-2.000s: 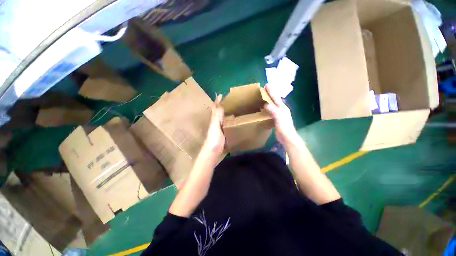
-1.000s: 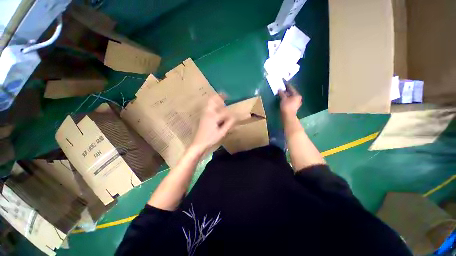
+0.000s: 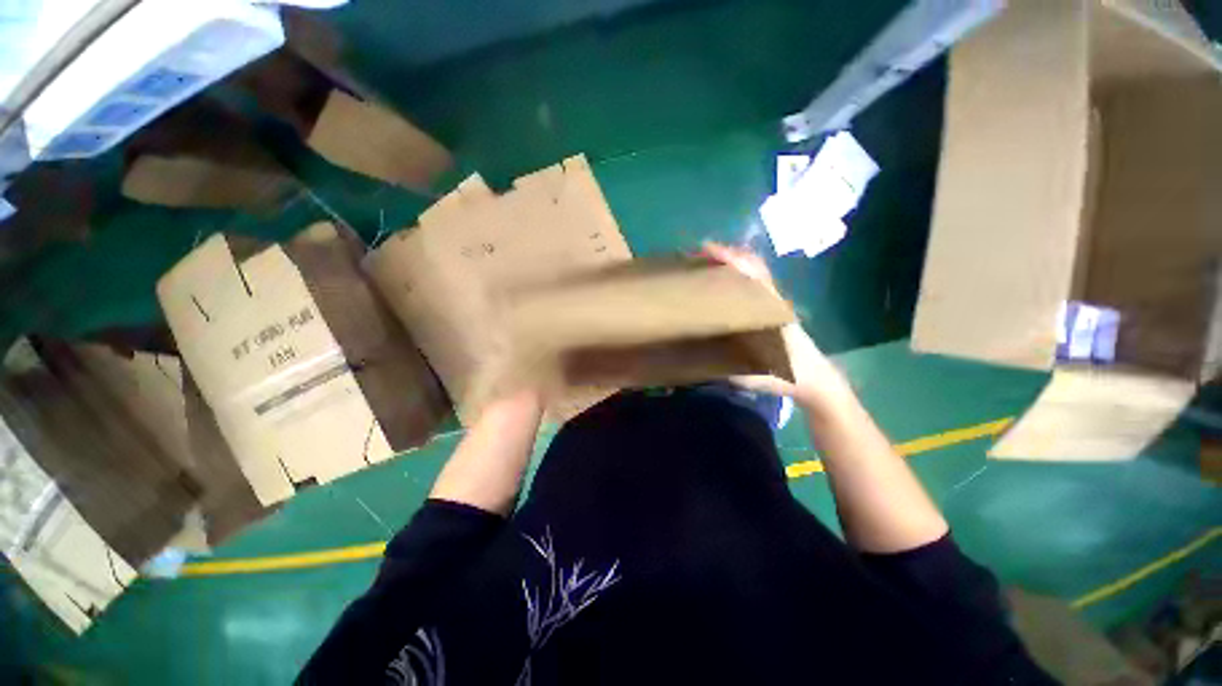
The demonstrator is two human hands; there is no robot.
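Observation:
A small brown carton (image 3: pixel 643 306), blurred, is held sideways in front of my body, with a dark opening along its lower side. My right hand (image 3: pixel 791 335) grips its right end, fingers at the top edge and beneath. My left hand (image 3: pixel 516 395) is at its left end, blurred and mostly hidden behind the cardboard. A flat carton blank (image 3: pixel 442 275) lies behind and left of it. A loose pile of white slips (image 3: pixel 818 198) lies on the green surface beyond my right hand.
A bundle of carton blanks with dark lettering (image 3: pixel 288 362) lies at left, with more cardboard (image 3: pixel 114 429) beyond. A large open carton (image 3: pixel 1005 201) stands at right with white-purple packets (image 3: pixel 1088 332) inside. A pale metal bar (image 3: pixel 891 67) reaches down near the slips. Open brown boxes (image 3: pixel 375 141) sit at upper left.
My right hand has come back from the white slips to the small carton. Both hands now hold the carton, which has been raised and turned sideways. The view has shifted.

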